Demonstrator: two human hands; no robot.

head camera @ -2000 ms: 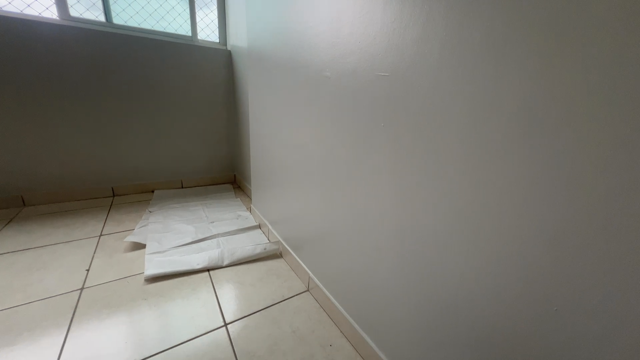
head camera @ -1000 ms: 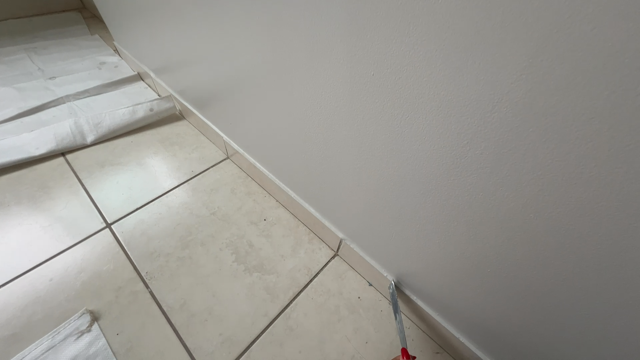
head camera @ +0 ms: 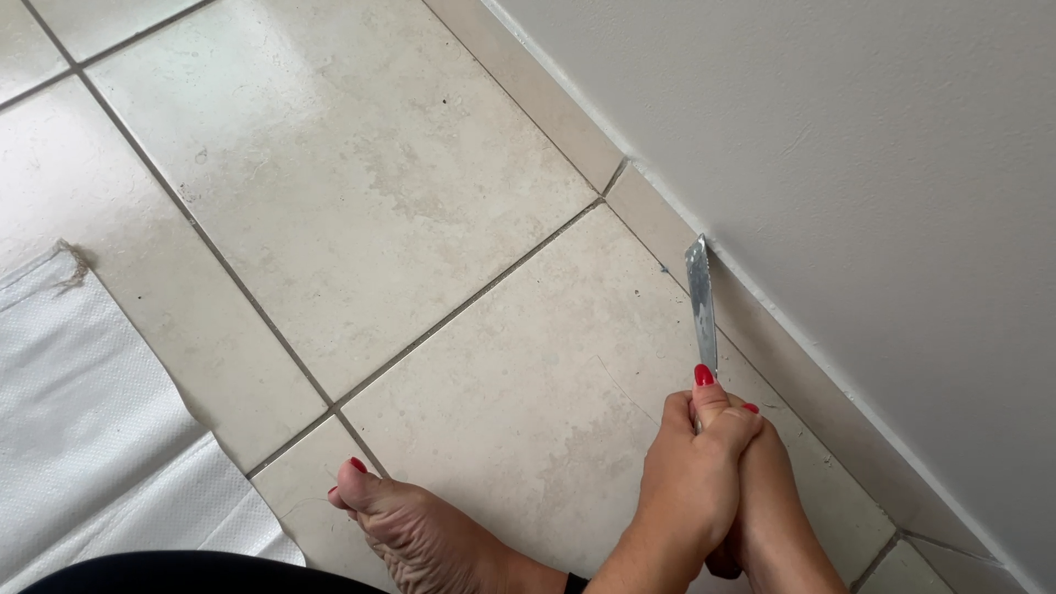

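A metal scraper blade [head camera: 701, 301], smeared with whitish residue, rests its tip on the top edge of the tile baseboard [head camera: 660, 206], where it meets the grey wall [head camera: 874, 190]. Both hands are wrapped together around the tool's handle at the lower right. My left hand [head camera: 689, 466] lies on the near side, and my right hand [head camera: 763, 462] is clasped against it, partly hidden. Most of the handle is hidden by the hands; its dark end shows below them. Which fingers press directly on the handle is hard to tell.
A white woven plastic sheet [head camera: 107, 429] with a frayed corner covers the floor at the left. A bare foot [head camera: 437, 528] is on the beige floor tiles [head camera: 462, 330] at the bottom. Small crumbs and a few hairs lie beside the baseboard.
The view has swung down toward the floor. Both hands are now in sight around the scraper; one second ago only its blade and a bit of red showed at the bottom edge.
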